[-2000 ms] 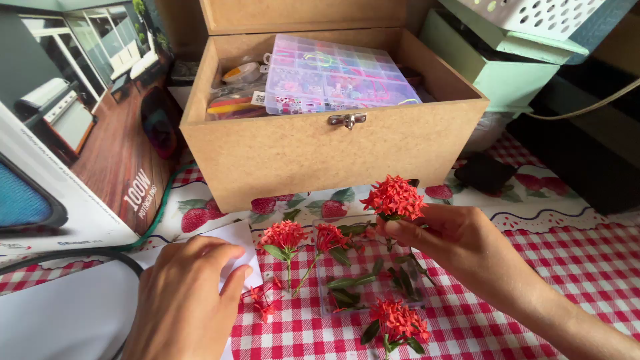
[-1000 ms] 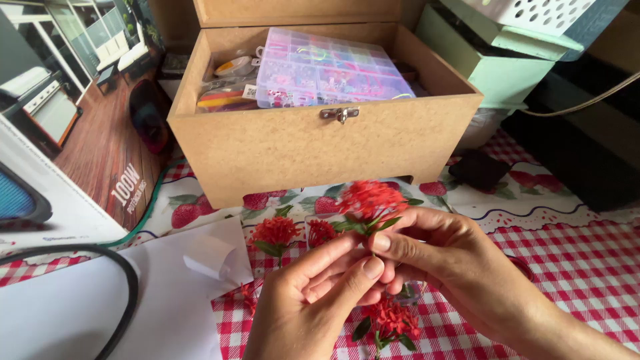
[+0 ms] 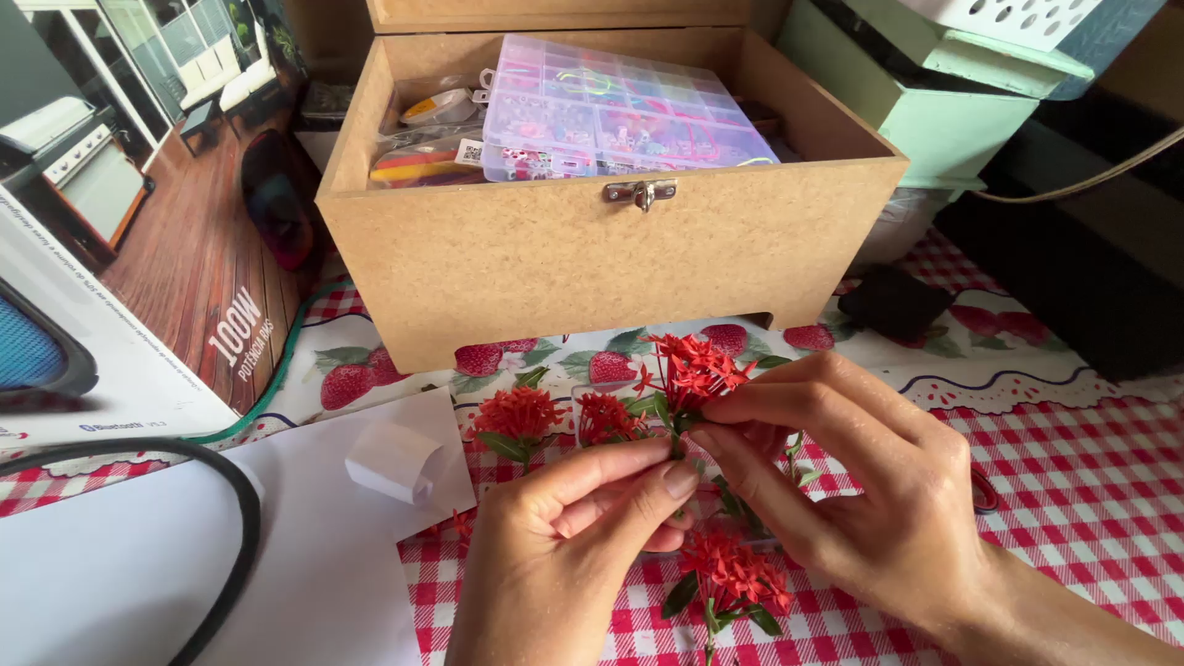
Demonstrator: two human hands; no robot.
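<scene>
Between my two hands a red flower cluster point(image 3: 696, 370) stands upright. My left hand point(image 3: 583, 536) pinches its green stem between thumb and forefinger. The thumb and fingers of my right hand point(image 3: 860, 472) close on it just under the petals. Behind my left hand lie a red flower cluster with green leaves point(image 3: 520, 414) and a smaller red cluster point(image 3: 606, 418). Another red cluster point(image 3: 735, 569) with leaves and a stem rests on the checked cloth, between my wrists. Partly hidden by my hands is a clear plastic piece among loose leaves.
A wooden box point(image 3: 601, 259), lid raised, holds a compartmented plastic bead case point(image 3: 629, 106). White paper point(image 3: 314, 555), a small folded paper point(image 3: 393, 462) and a black cable point(image 3: 250, 527) lie left, below a printed carton point(image 3: 120, 370). Green containers point(image 3: 943, 120) and a black object point(image 3: 893, 301) are right.
My left hand has come from the white paper at the left to the flower in my right hand, and it now holds the stem. Since one second ago both hands have stayed together at the flower.
</scene>
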